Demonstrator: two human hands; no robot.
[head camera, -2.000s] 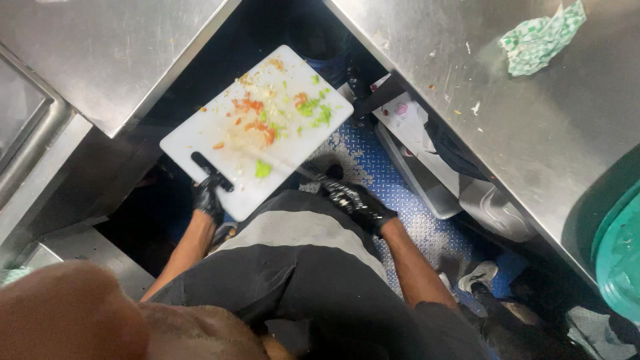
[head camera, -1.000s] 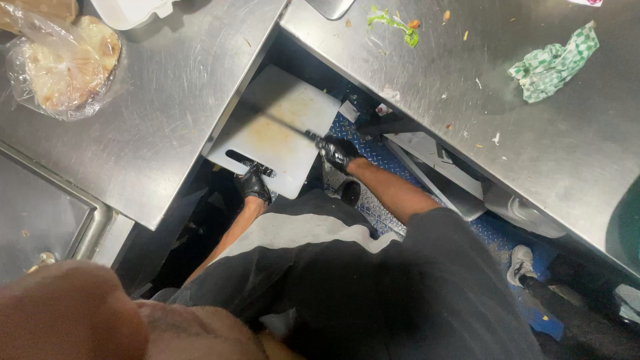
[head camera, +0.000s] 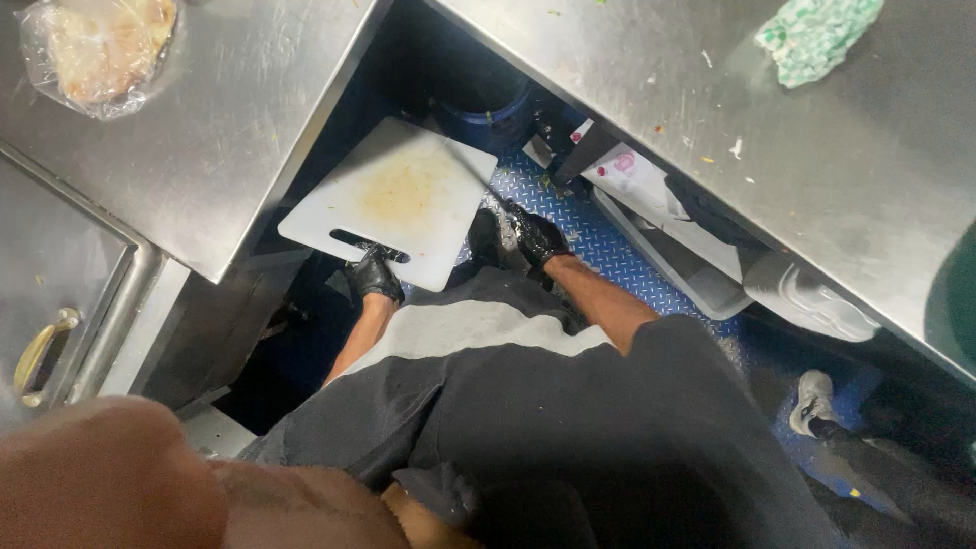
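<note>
My left hand (head camera: 375, 274), in a black glove, grips a white plastic cutting board (head camera: 381, 183) through its handle slot. The board is tilted in the gap between two steel counters, and its surface bears a yellowish stain and a few small specks. In a black glove too, my right hand (head camera: 537, 235) is closed around the handle of a knife (head camera: 473, 169), just right of the board. The blade is blurred and reaches up and left over the board's right corner. Beyond the board's far edge stands a dark blue bin (head camera: 488, 114).
Steel counters (head camera: 221, 114) flank the gap. A clear bag of food (head camera: 107, 46) lies on the left one, a green-and-white checked cloth (head camera: 820, 34) on the right one. Below are a grey tub (head camera: 686, 293) and blue diamond-plate floor (head camera: 610, 236). Another person's shoe (head camera: 812, 400) is at right.
Chopped orange, green and pale food bits covered the board two seconds ago; one second ago they were off it. The knife has moved from across the board toward its right corner.
</note>
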